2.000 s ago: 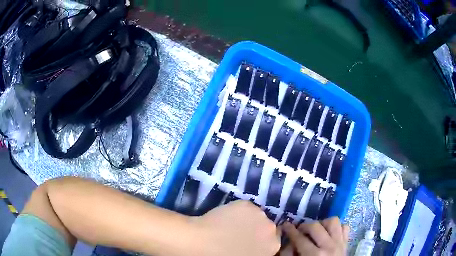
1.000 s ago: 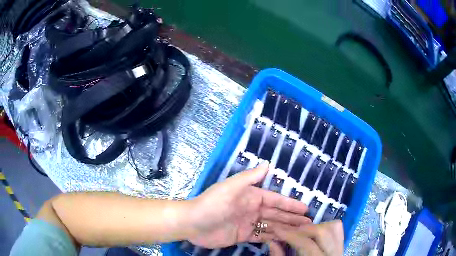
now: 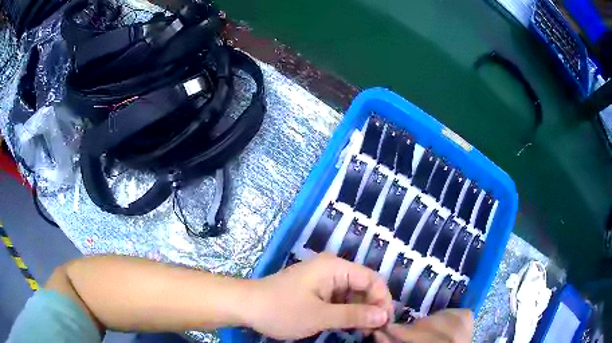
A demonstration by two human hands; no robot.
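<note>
A blue tray (image 3: 506, 187) holds slanted rows of small black curved slider pieces (image 3: 411, 221) with tiny metallic fittings at their ends, separated by white strips. My left hand (image 3: 329, 295) is over the tray's near part, fingers curled, thumb and fingertip pinched together. Small metal parts glint faintly inside its curled fingers. My right hand (image 3: 436, 328) is at the bottom edge, partly cut off, its fingertips meeting my left fingertips. What lies between the fingertips is too small to tell. Both hands hide the nearest slider pieces.
Black headbands (image 3: 168, 127) with thin wires and a clear plastic bag (image 3: 47, 151) are piled at left on silvery sheeting (image 3: 268, 181). Behind is a green belt (image 3: 402, 60) with one loose headband (image 3: 520, 77). A white bundle (image 3: 530, 295) and a small blue box (image 3: 564, 318) are at right.
My left palm was open with small metal parts a second ago; now its fingers are curled and pinched. Earlier both hands were lower over the tray. The view has shifted, moving the tray rightward.
</note>
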